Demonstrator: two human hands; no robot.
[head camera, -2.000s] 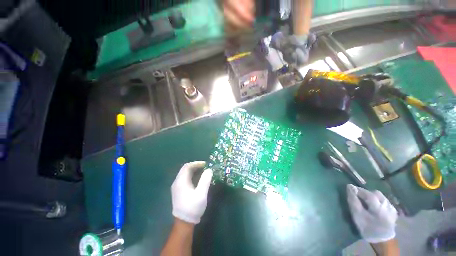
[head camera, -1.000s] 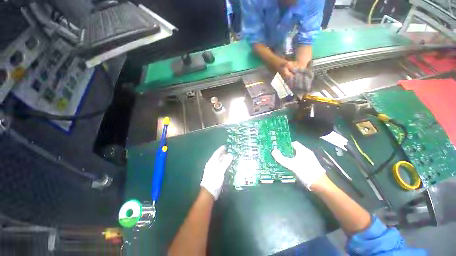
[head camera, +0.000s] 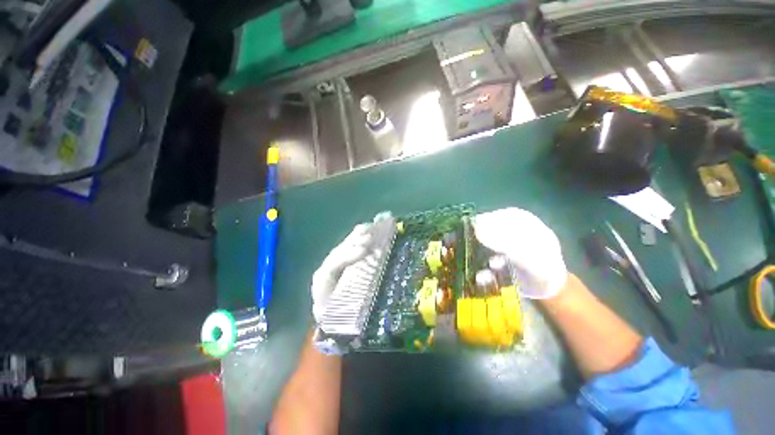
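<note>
The circuit board (head camera: 408, 293) is held above the mat with its component face showing. A ribbed grey heatsink (head camera: 361, 285) runs along its left side, and yellow block components (head camera: 490, 318) sit at its lower right. My gloved left hand (head camera: 340, 268) grips the left edge, partly hidden behind the heatsink. My gloved right hand (head camera: 523, 252) grips the right edge, its fingertips by the upper right components. Some fingers of both hands are hidden by the board.
Solder sucker (head camera: 268, 246) and solder wire reel (head camera: 223, 332) lie left. Behind the mat edge stand a soldering station (head camera: 476, 93) and a small bottle (head camera: 378, 127). Right are the black holder (head camera: 608, 144), tan square (head camera: 719, 181), white paper (head camera: 644, 206), tweezers (head camera: 633, 265) and yellow tape roll (head camera: 766, 297).
The board has been turned over from its solder side to its component side and now appears raised. My right hand came from the mat's right side to the board. The other person has left view.
</note>
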